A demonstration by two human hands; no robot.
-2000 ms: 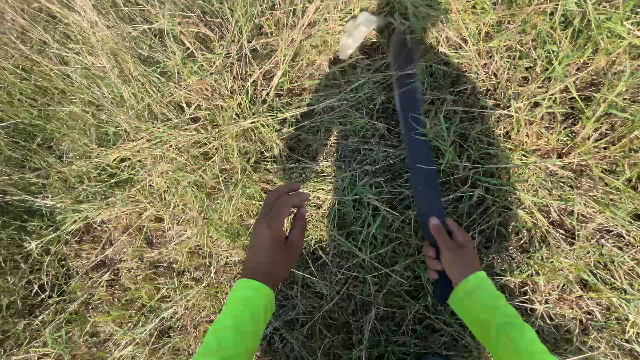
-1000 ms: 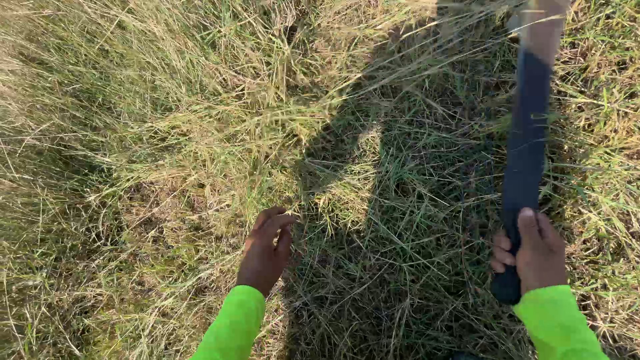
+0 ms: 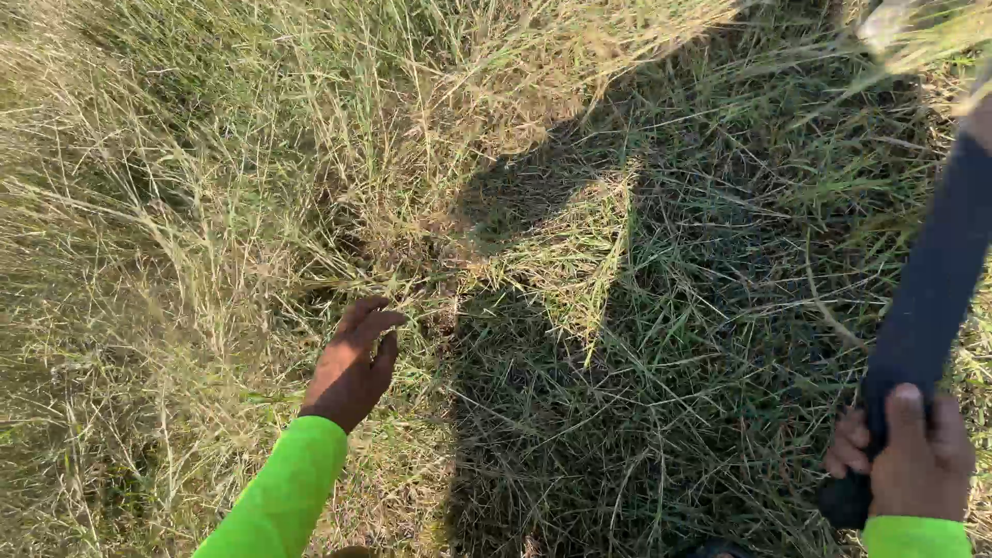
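My right hand (image 3: 907, 457) is closed around the black handle of a long, dark flat blade (image 3: 926, 294), which looks like a machete. The blade points up toward the right edge, where its far end is blurred and leaves the view. With fingers apart and slightly curled, my left hand (image 3: 353, 360) hovers over grass at centre left, holding nothing. Below and between the hands lies short, flattened green and dry grass (image 3: 573, 434), mostly in shadow.
Taller, pale green grass (image 3: 194, 155) stands at the left and top. My shadow (image 3: 736, 256) falls over the middle and right. A blurred whitish thing (image 3: 887, 23) shows at the top right. At the bottom edge a dark rounded thing (image 3: 713, 549) is partly visible.
My right hand has moved right with the blade, now tilted toward the upper right. My left hand stays empty, to the left. The view has shifted over the grass.
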